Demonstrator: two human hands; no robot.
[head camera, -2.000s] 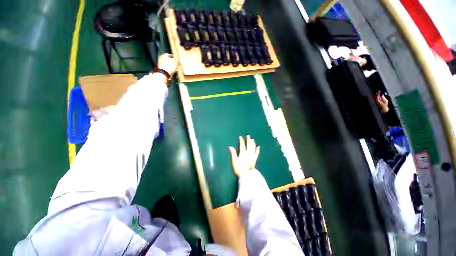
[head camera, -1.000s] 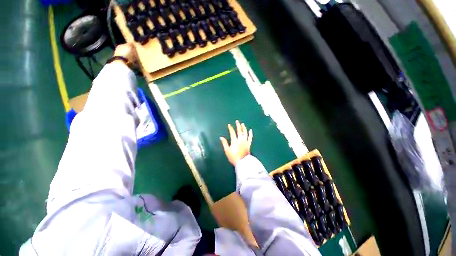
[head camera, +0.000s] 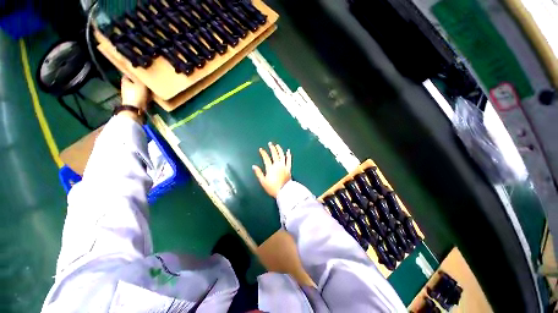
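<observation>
A tan board (head camera: 174, 82) with rows of glossy black bodies (head camera: 183, 33) lies at the far end of the green bench, on at least one more board. My left hand (head camera: 134, 96) is at the near left corner of these boards; its fingers are partly hidden, so its grip cannot be told. My right hand (head camera: 273, 170) rests palm down with fingers spread over the green bench top (head camera: 226, 156), holding nothing. A second tan board (head camera: 369, 164) with rows of black bodies lies right of my right arm.
A third tan board (head camera: 466, 275) with a few black pieces is at lower right. A tan sheet (head camera: 282, 255) lies at the near bench edge. A dark belt (head camera: 342, 92) runs along the right. A blue basket (head camera: 168, 183) and a stool (head camera: 64, 67) stand on the floor at left.
The view has shifted and turned, bringing the lower-right board into sight. My left hand stays at the board corner and my right hand stays spread over the bench.
</observation>
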